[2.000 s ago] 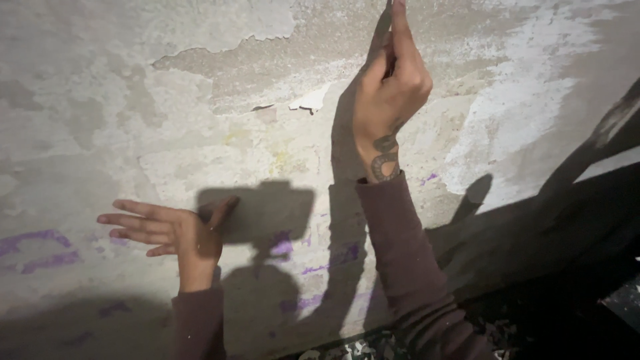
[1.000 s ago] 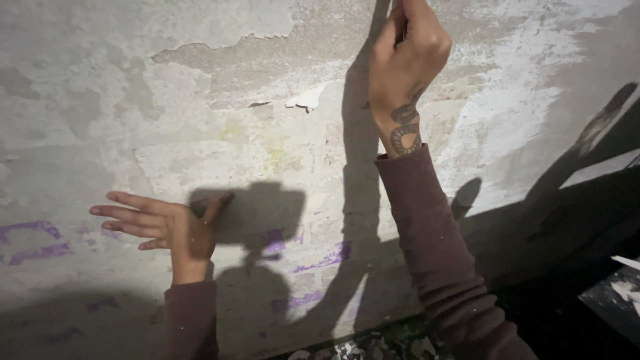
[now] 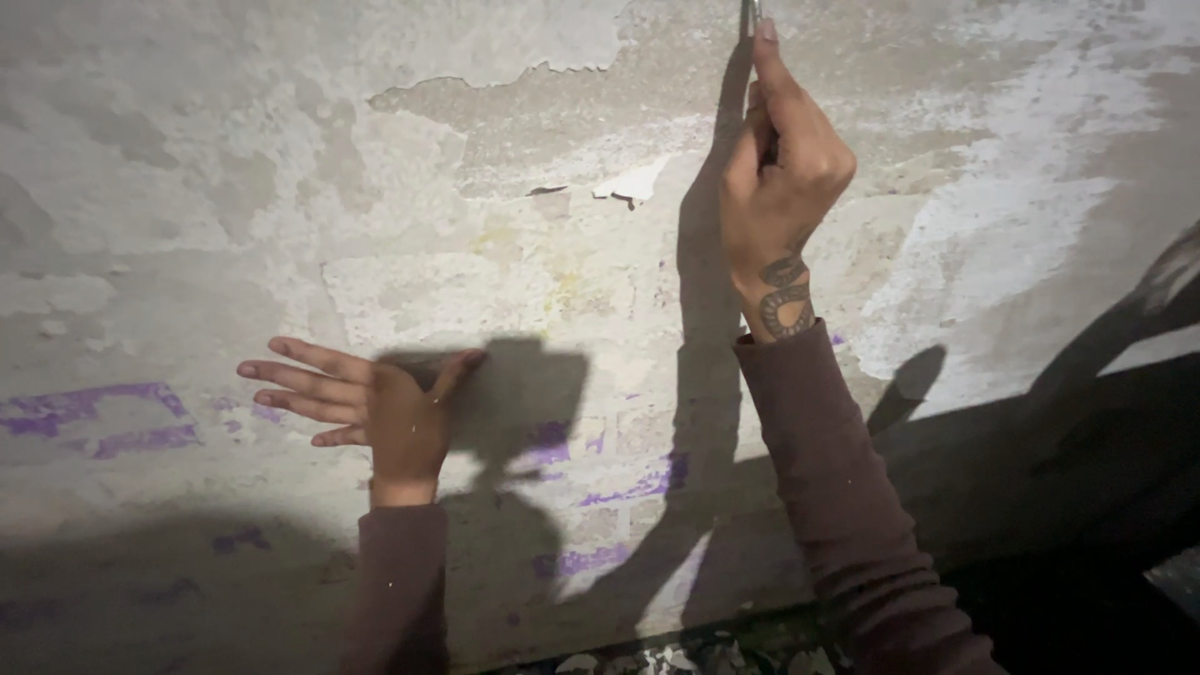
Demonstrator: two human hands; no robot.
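Observation:
My left hand (image 3: 403, 422) is held up with its fingers spread towards the left, over the lower left part of a worn, peeling wall (image 3: 544, 244). It holds nothing. Higher up and to the right, my right hand (image 3: 787, 169), with a tattoo at the wrist, is closed around a thin metal tool (image 3: 756, 11). Only a small bit of the tool shows at the top edge of the view, beyond the index fingertip; its kind and its far end cannot be seen.
A loose paint flake (image 3: 630, 183) lifts from the wall between my hands. Purple paint marks (image 3: 103, 417) run along the lower wall. Light chips of debris (image 3: 694, 659) lie at the wall's foot. Shadows of my arms and head fall across the wall.
My right hand was higher one second ago, at the top edge, and now sits lower in view with its index finger extended up. My left hand stays spread in much the same place.

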